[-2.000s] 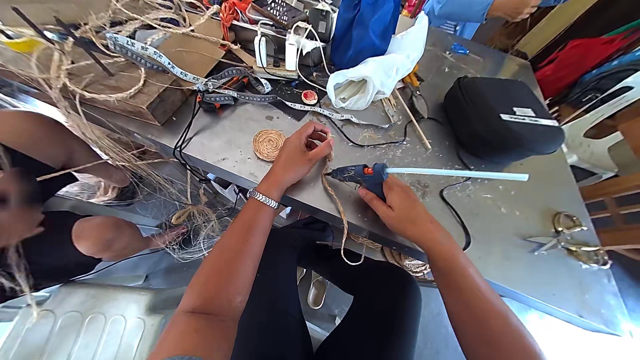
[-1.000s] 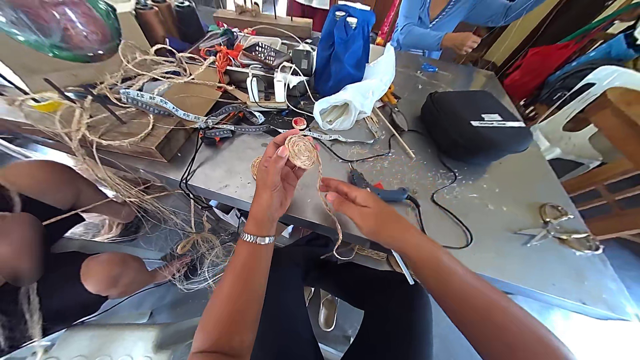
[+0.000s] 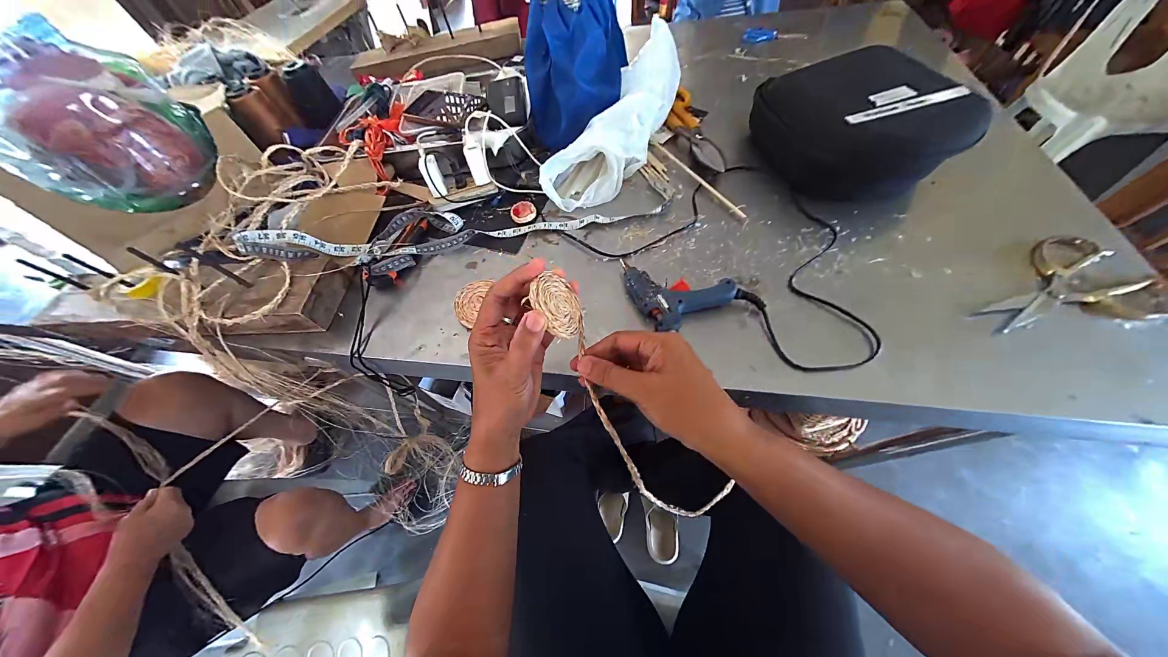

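Note:
A small coiled disc of braided natural fibre (image 3: 557,304) is held up by my left hand (image 3: 507,365), between thumb and fingers. Its loose braided tail (image 3: 613,438) hangs down in a curve over my lap. My right hand (image 3: 652,379) pinches that braid just below the disc. Behind my left fingers, a second coiled disc (image 3: 472,303) lies flat on the metal table (image 3: 949,365). A blue hot glue gun (image 3: 684,297) lies on its side beyond my right hand, its black cord looping to the right.
Scissors (image 3: 1058,278) lie at the right, near a black zipped case (image 3: 867,123). Across the back are a measuring tape (image 3: 319,245), a white plastic bag (image 3: 611,128), a blue bag (image 3: 575,73) and a wooden stick (image 3: 703,182). At left, a person's hands (image 3: 155,525) hold fibre strands.
My right hand has let go of the glue gun, which now lies on the table, and holds the braid. My left hand has raised the coiled disc, turning its flat face into view.

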